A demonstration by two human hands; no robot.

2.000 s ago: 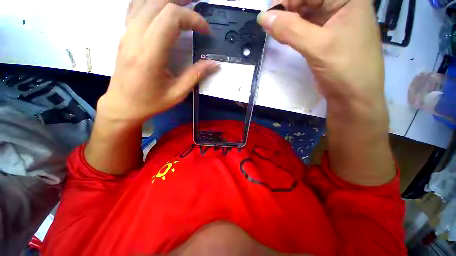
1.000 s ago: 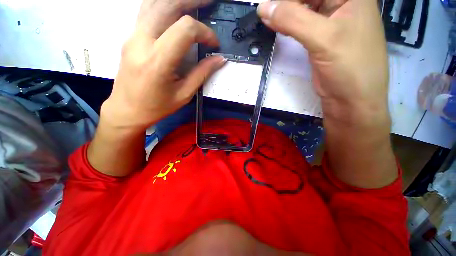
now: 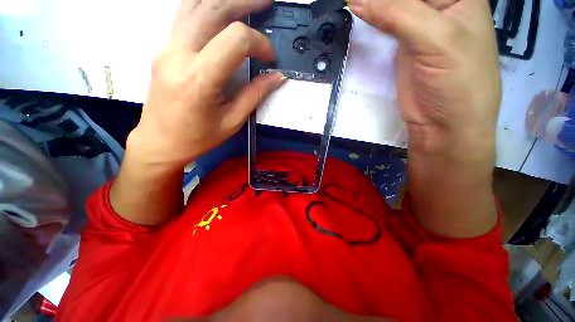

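A phone mid-frame (image 3: 328, 119) lies across the table edge, its narrow lower end against my red shirt. Its black camera-end plate (image 3: 293, 53) with round holes points away from me. My left hand (image 3: 202, 88) grips the plate's left side, thumb at the window edge and index finger bent over the plate. My right hand (image 3: 435, 63) is at the frame's upper right corner, thumb and fingertips together at the top edge of the picture. A small black piece (image 3: 329, 7) shows at its fingertips, over the plate's top end; its far part is cut off.
Other dark mid-frames (image 3: 522, 31) overlap on the white table (image 3: 57, 56) at the upper right. A clear and blue-purple bottle (image 3: 551, 119) is at the right edge. Grey clothing of a neighbouring person (image 3: 31, 207) is at the left. Bags and boxes show at the lower right.
The mid-frame and my left hand have shifted slightly right since the first frame. My right hand has moved up and right with the black piece, uncovering the upper right hole.
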